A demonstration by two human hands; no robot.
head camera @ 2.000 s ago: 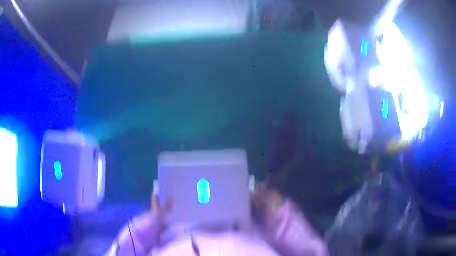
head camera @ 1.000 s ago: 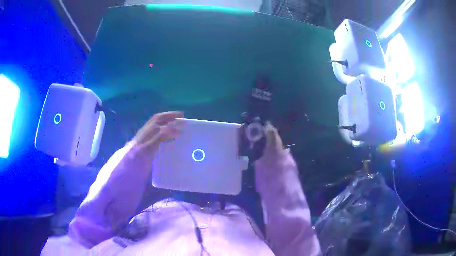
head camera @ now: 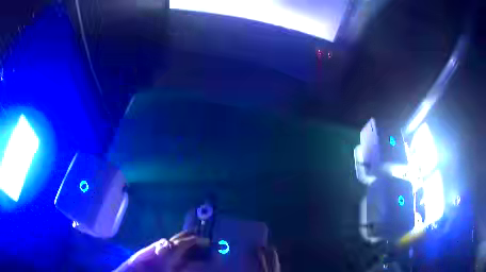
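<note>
A white projector (head camera: 242,234) with a blue glowing ring on top sits front centre, its near part cut off by the lower edge. A slim black remote control (head camera: 204,218) with a pale round pad stands out over its left side. My left hand (head camera: 178,247) is closed around the lower part of the remote, at the projector's left. My right hand (head camera: 270,259) is at the projector's right side, mostly dark and cut off by the lower edge; its fingers appear to rest against the side, but its grip is unclear.
Another white projector (head camera: 93,196) stands at the left bench edge. Two more, one farther (head camera: 381,149) and one nearer (head camera: 389,207), stand at the right edge beside bright glare. A yellow item (head camera: 411,236) lies below them. A bright projected image (head camera: 261,15) shows at the far wall.
The view has tilted up towards the wall. The remote was at my right hand on the projector's right and is now in my left hand. My right hand is now at the projector's right side.
</note>
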